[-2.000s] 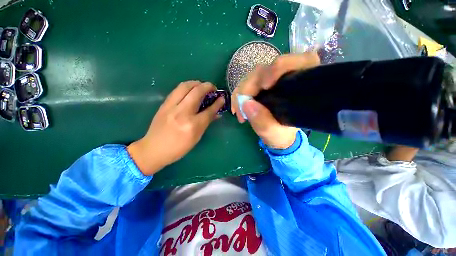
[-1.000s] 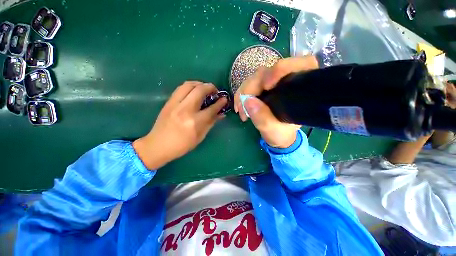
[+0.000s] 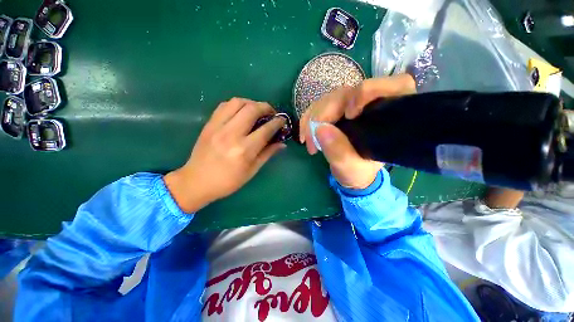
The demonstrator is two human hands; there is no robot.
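My left hand holds a small dark device housing with a shiny rim on the green worktop; its fingers cover much of it. My right hand is shut on a large black electric screwdriver with a white, blue and red label, its rear toward the right edge. A pale blue wrap is on a finger of this hand. The driver tip is hidden by the fingers, close to the housing. A round screw dish full of speckled grains lies just beyond my right hand, partly covered by it.
Several housings lie grouped at the far left. A single housing lies beyond the dish. A crumpled clear bag lies at upper right. A yellow-green wire is at the worktop edge. A neighbouring person's white sleeve is at lower right.
The left fingers have shifted on the housing, showing more of its rim. The right hand and screwdriver have moved slightly right in the picture, as have the dish and single housing.
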